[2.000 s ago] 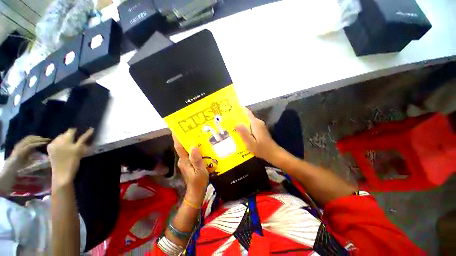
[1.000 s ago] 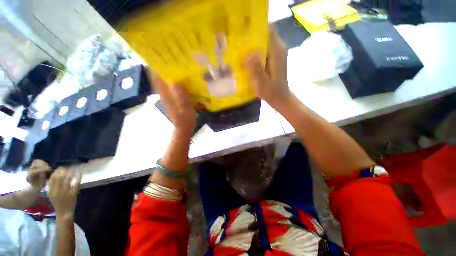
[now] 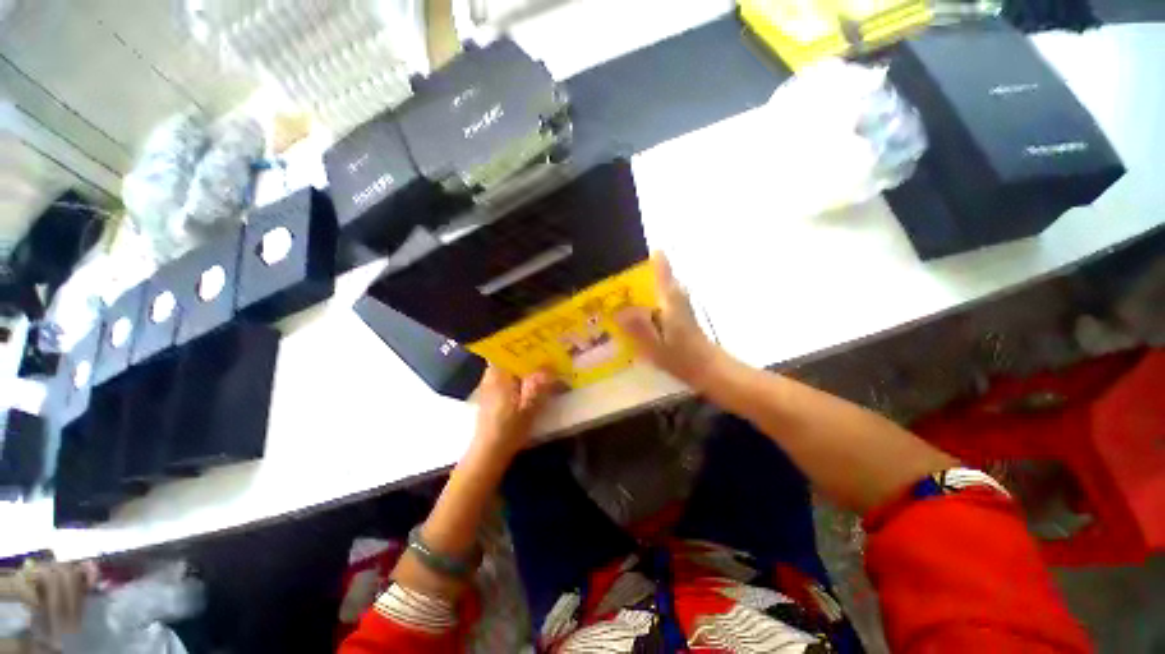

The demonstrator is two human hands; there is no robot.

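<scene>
A black gift box with a yellow printed sleeve around its near part stands tilted at the table's front edge. My left hand holds the lower left corner of the sleeve. My right hand holds its right side, thumb on the printed face. Another black box lies on the table behind and left of the held one, partly hidden by it. The sleeve's print is blurred and seen at a steep angle.
Open boxes with round white cutouts and black box halves stand at the left. Stacked black boxes, pale food in a clear bag and yellow flat sleeves are at the right. A person's hand shows lower left. A red stool stands right.
The sleeved box went from near my lap up over the table, then down to its front edge, and now tilts away. The other person's hands have drawn back to the lower left.
</scene>
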